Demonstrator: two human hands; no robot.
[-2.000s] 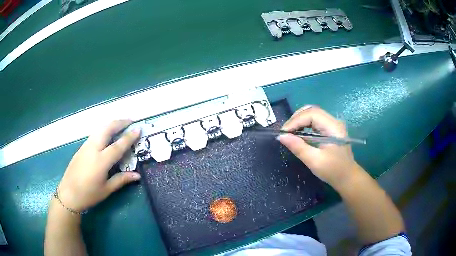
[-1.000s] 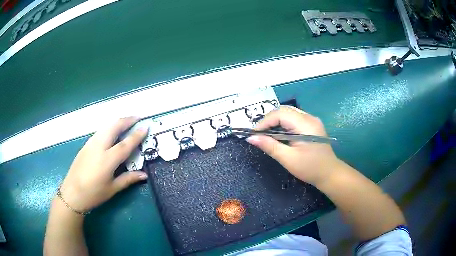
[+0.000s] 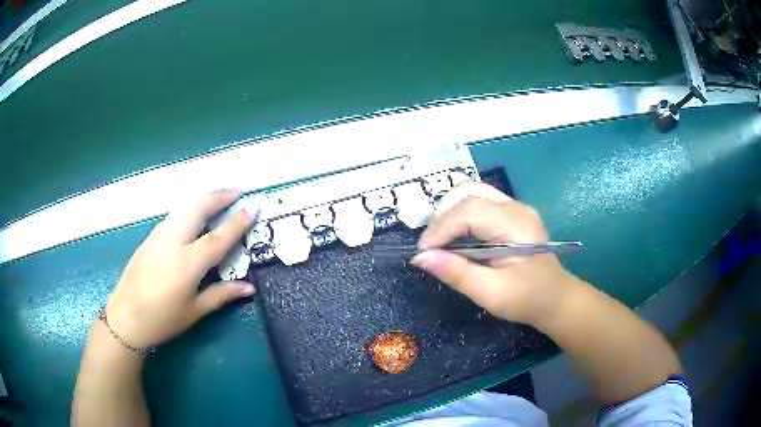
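Observation:
A silver fixture strip (image 3: 357, 230) with a scalloped front and several nests lies across the back of a black mat (image 3: 334, 367). Small dark and silver workpieces (image 3: 322, 227) sit in the nests. My left hand (image 3: 179, 271) grips the strip's left end between thumb and fingers. My right hand (image 3: 492, 250) holds thin grey tweezers (image 3: 534, 248) like a pen. The tweezers' tips are blurred over the mat, just in front of the strip. My right hand covers part of the strip's right end. A round copper-coloured heap (image 3: 393, 351) lies on the mat.
A white metal rail (image 3: 334, 153) runs behind the strip. Beyond it, the dark-green belt (image 3: 334, 67) carries another fixture (image 3: 607, 42) at the far right. A post with a round metal knob (image 3: 666, 115) stands at the right. A further fixture shows at the far left edge.
The tweezers moved left from the strip's right end to a nest, then slightly forward off it over the mat. The fixture on the belt has moved right. The held strip sits slightly further right.

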